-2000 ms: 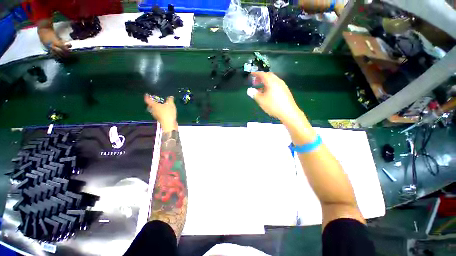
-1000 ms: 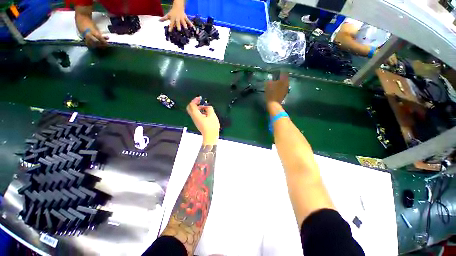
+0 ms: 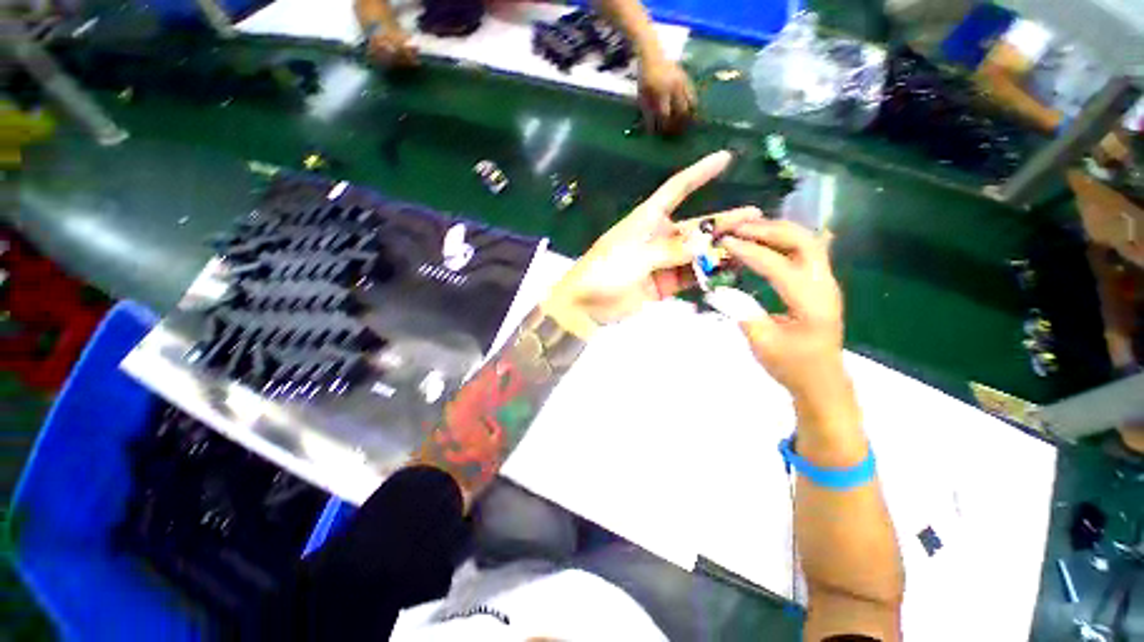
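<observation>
A small circuit board [image 3: 709, 261] with blue and white parts is between my two hands above the white sheets' far edge. My left hand [image 3: 627, 266], with the tattooed forearm, is palm up with one finger stretched out; its other fingers are at the board. My right hand [image 3: 803, 301], with a blue wristband, pinches the board from the right. A white covering shows on its thumb. The fingers hide part of the board, and the image is a little blurred.
White sheets [image 3: 627, 426] lie in front of me. Black moulded parts [image 3: 295, 295] stand in rows on the black printed sheet [image 3: 433, 301]. Small boards [image 3: 491, 176] lie on the green belt [image 3: 414, 188]. A blue bin [image 3: 75, 439] is at lower left. Another person's hand [image 3: 665, 94] reaches over the belt.
My hands have come together from apart over the belt and moved nearer to me, now with a board between them. The view has turned left. The person opposite now reaches onto the belt.
</observation>
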